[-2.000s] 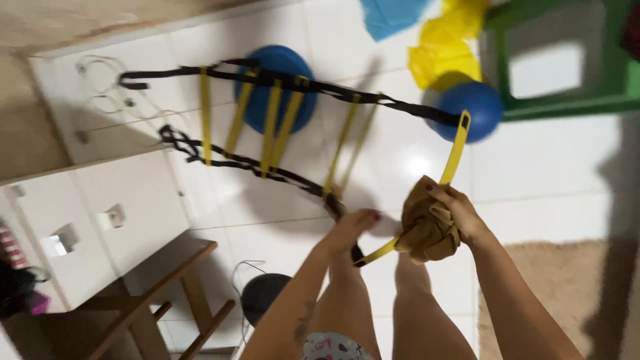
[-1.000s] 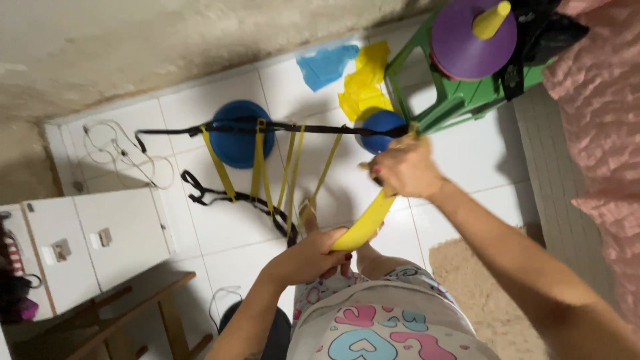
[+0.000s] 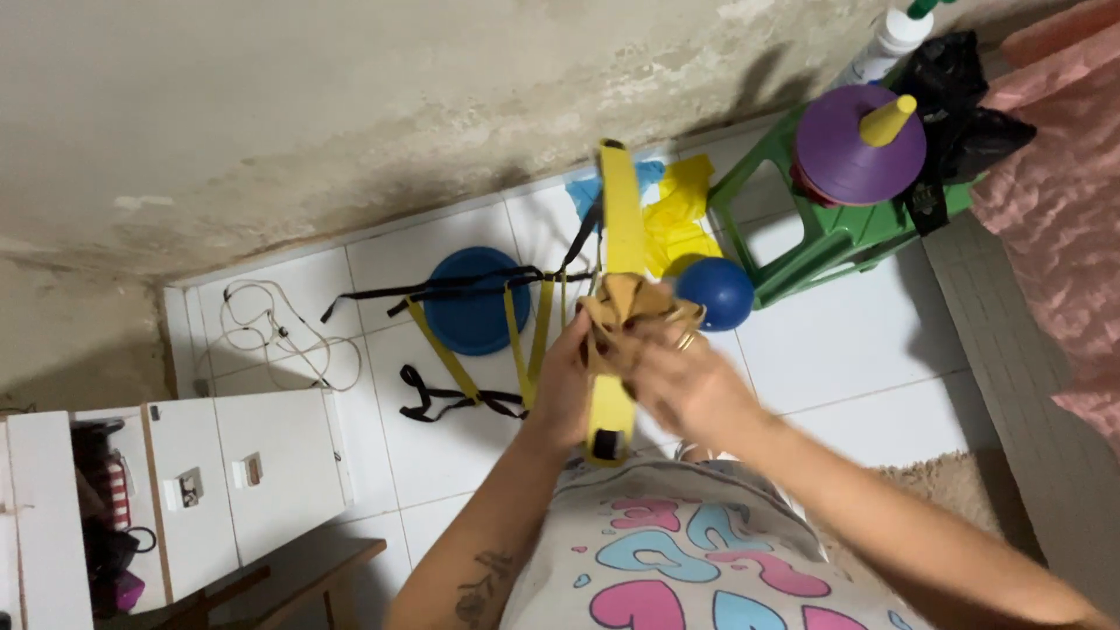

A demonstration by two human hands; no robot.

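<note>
My left hand (image 3: 563,382) grips a flat yellow rung (image 3: 623,210) of an agility ladder near its middle, along with a crumpled tan cloth (image 3: 632,302). My right hand (image 3: 687,376), blurred, is on the cloth from the other side; its fingertips are partly hidden in the folds. The rung points up and down in the view, with black ends. Black straps (image 3: 464,282) and more yellow rungs (image 3: 444,350) trail down to the left, over the white tiled floor and a blue round basin (image 3: 477,302).
A blue ball (image 3: 715,294) and yellow cloth (image 3: 682,210) lie beside a green plastic stool (image 3: 853,236) bearing purple discs (image 3: 853,144) and a yellow cone. A thin cable (image 3: 280,332) lies at left, near a white drawer unit (image 3: 271,464). Pink fabric (image 3: 1059,175) hangs at right.
The cloth, seen in my right hand two seconds ago, is now between both hands on the rung. The rung has turned to stand nearly vertical in the view.
</note>
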